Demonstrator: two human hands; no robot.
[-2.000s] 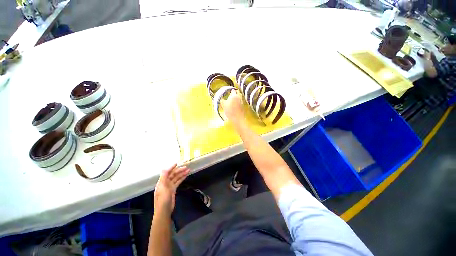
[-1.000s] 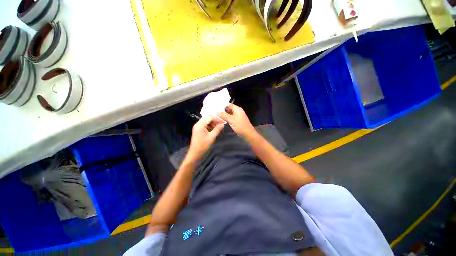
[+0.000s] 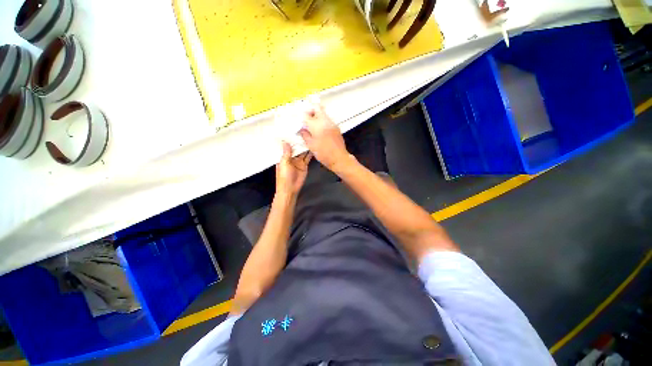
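Observation:
My left hand (image 3: 292, 171) and my right hand (image 3: 325, 141) meet at the table's front edge. They pinch a small white piece (image 3: 297, 144), which blends with the white table cover, so its outline is unclear. Behind them lies the specked yellow board (image 3: 286, 64). Open brown-and-white coiled strips (image 3: 418, 23) stand on its far part, cut off by the top edge. The glue bottle (image 3: 493, 11), with red print, lies right of the board, its nozzle over the table edge.
Several rolled bands (image 3: 58, 68) stand at the left, with a looser open band (image 3: 95, 136) nearest the edge. A blue bin (image 3: 475, 118) is below right. Another blue bin (image 3: 168, 264), below left, holds grey-beige strip bundles (image 3: 104, 275). A paler yellow board (image 3: 635, 14) shows at top right.
My right hand left the coils on the board and joined my left hand. Both held the white piece above my lap, then moved up to the table edge. The view tilted down.

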